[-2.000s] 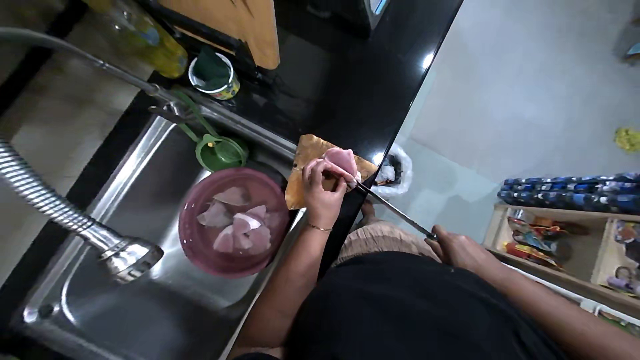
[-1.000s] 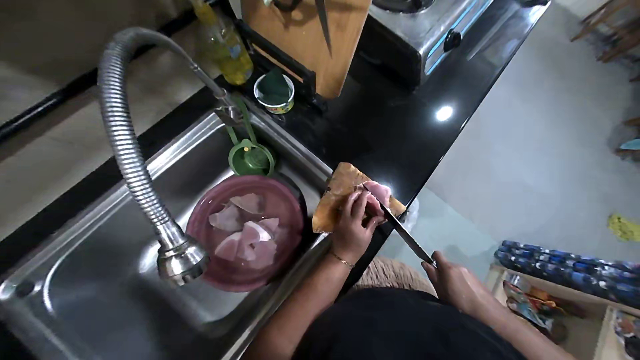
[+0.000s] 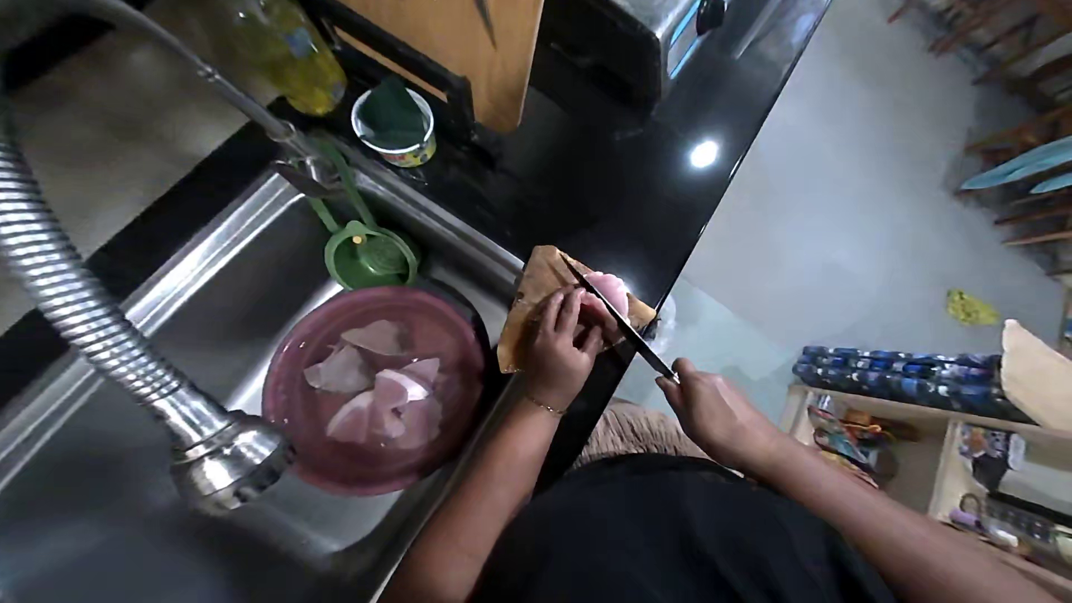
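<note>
My left hand [image 3: 565, 343] presses a piece of raw pink meat [image 3: 610, 293] onto a small wooden cutting board [image 3: 525, 322] at the counter edge beside the sink. The knife [image 3: 624, 325] is in my right hand [image 3: 713, 414]; its blade lies across the meat, close to my left fingertips, with the tip toward the board's far corner. To the left, a reddish plastic basin [image 3: 289, 419] in the sink holds water and several pieces of pale meat [image 3: 394, 398].
A steel sink [image 3: 310, 523] surrounds the basin, with a flexible faucet [image 3: 226, 461] over it. A green strainer [image 3: 373, 255] rests near the sink's back corner. Behind stand a tub [image 3: 402, 138], an oil-coloured bottle [image 3: 306, 71], a wooden board [image 3: 502, 67] and a stove [image 3: 645, 33].
Two seconds ago the blade pointed at the meat's near side; now it lies across the meat. My left hand stays on the meat. The view has shifted.
</note>
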